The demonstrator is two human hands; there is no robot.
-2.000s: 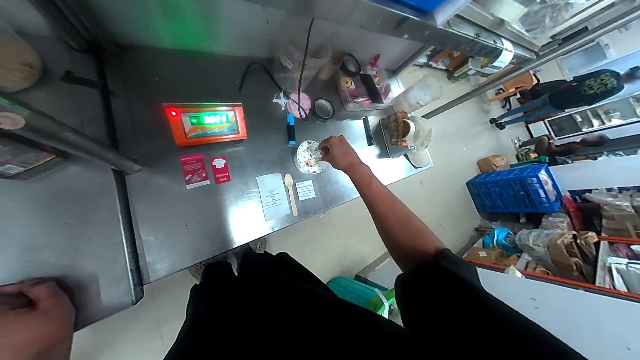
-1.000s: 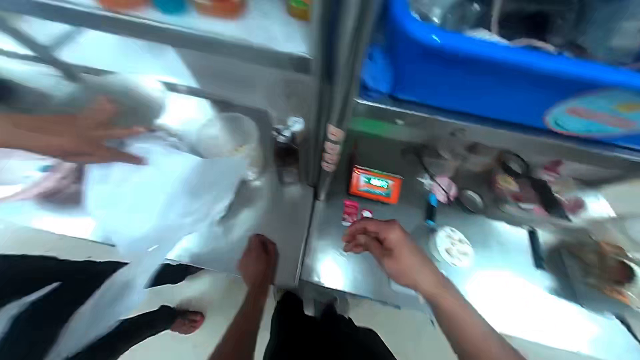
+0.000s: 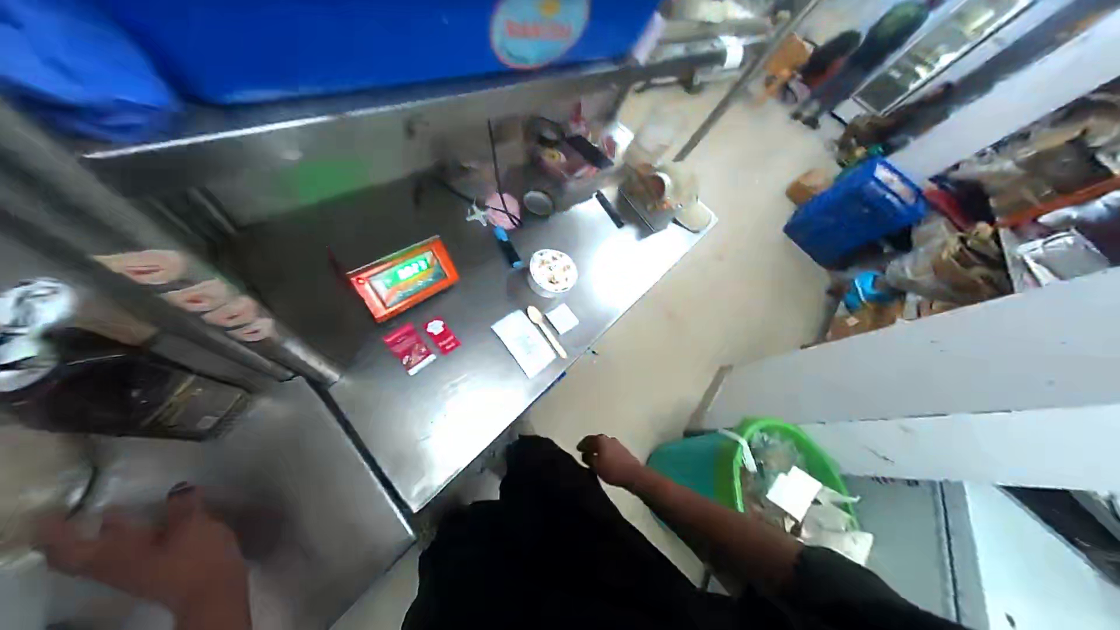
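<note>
My left hand [image 3: 153, 547] is blurred over the steel table at the lower left, fingers spread, nothing seen in it. Past the table's front edge hangs my right hand [image 3: 610, 459], its fingers curled; whether anything is in them does not show. On the table, a white tub with a speckled topping [image 3: 553, 272] stands right of an orange digital scale display [image 3: 402, 277]. Nearer the edge lie a wooden spoon [image 3: 547, 332], a printed white paper [image 3: 523, 344], a small white card [image 3: 562, 318] and two red printed cards or packets [image 3: 409, 348]. A blue-and-black tool [image 3: 507, 248] lies beside the tub.
A blue crate [image 3: 350, 44] rests on the shelf above. A steel post [image 3: 157, 227] rises at the left. At the table's far end are a filled container [image 3: 569, 162] and a jug-like vessel [image 3: 656, 188]. A green bin with waste [image 3: 787, 477] stands at the lower right. People are in the background.
The view has swung a lot. My right hand was at the tub two seconds ago, then over the table, and is now past its front edge. The other person's hand with a plastic sheet is out of view.
</note>
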